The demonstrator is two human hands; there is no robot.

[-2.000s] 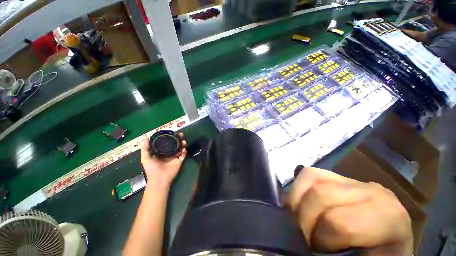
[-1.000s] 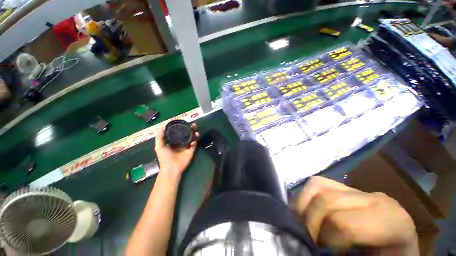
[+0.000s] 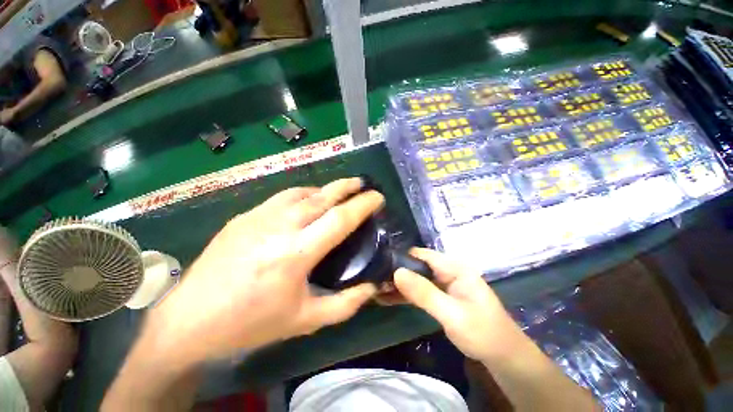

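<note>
The black insulated bottle is between my two hands above the dark bench mat, mostly covered by them. My left hand is at left, back of the hand up, its fingers and thumb curled around the bottle's black upper part. My right hand grips a dark part of the bottle from the right, thumb on top. The lid cannot be told apart from the bottle under my left hand.
A clear blister tray with yellow marks lies at right. A cream desk fan stands at left, a person's arm beside it. Small units lie on the green conveyor. Crumpled clear plastic is below right.
The bottle has come down from close to the camera. My left hand, earlier holding the lid apart from it, is now on the bottle with my right hand. The view has shifted left.
</note>
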